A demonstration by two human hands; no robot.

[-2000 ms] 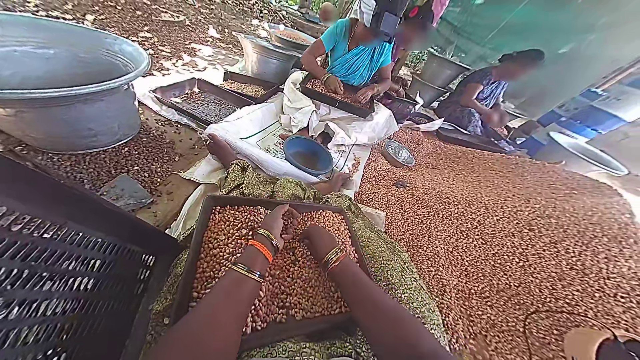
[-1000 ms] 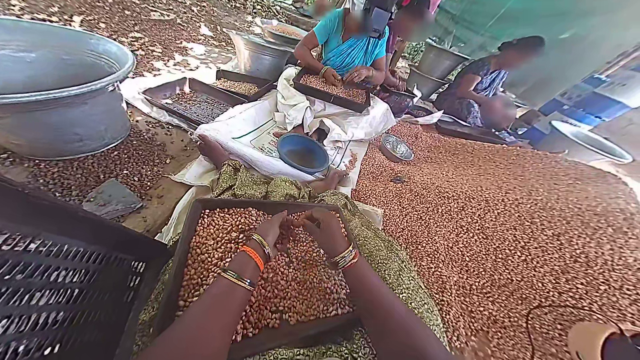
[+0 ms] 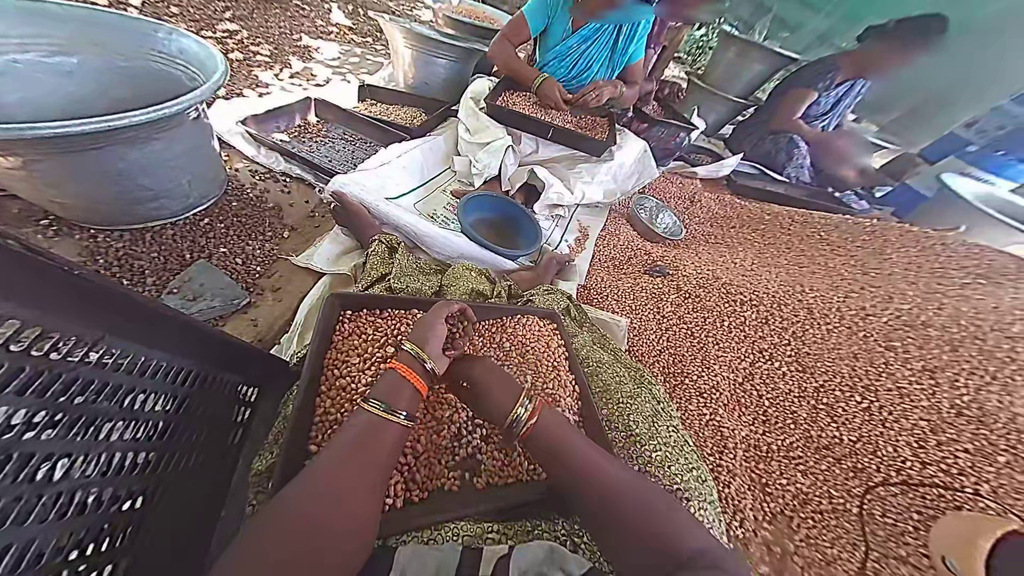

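A dark rectangular tray full of reddish-brown nuts or seeds rests on my lap over a green patterned cloth. Over the tray's middle, my left hand is curled palm up around a small bunch of dark pieces. My right hand reaches down beside it, low over the nuts and close to the left wrist; its fingertips are hidden, so what it holds cannot be told. Bangles circle both wrists, with an orange band on the left one.
A black slotted crate stands at left, below a large metal tub. Ahead are a blue bowl, a metal bowl and a slotted tray. Nuts cover the right side. Co-workers sit beyond, one with a tray.
My right hand has lowered toward the nuts, from beside the left hand's fingers to near the left wrist. The left hand has turned, showing dark pieces in its curled fingers.
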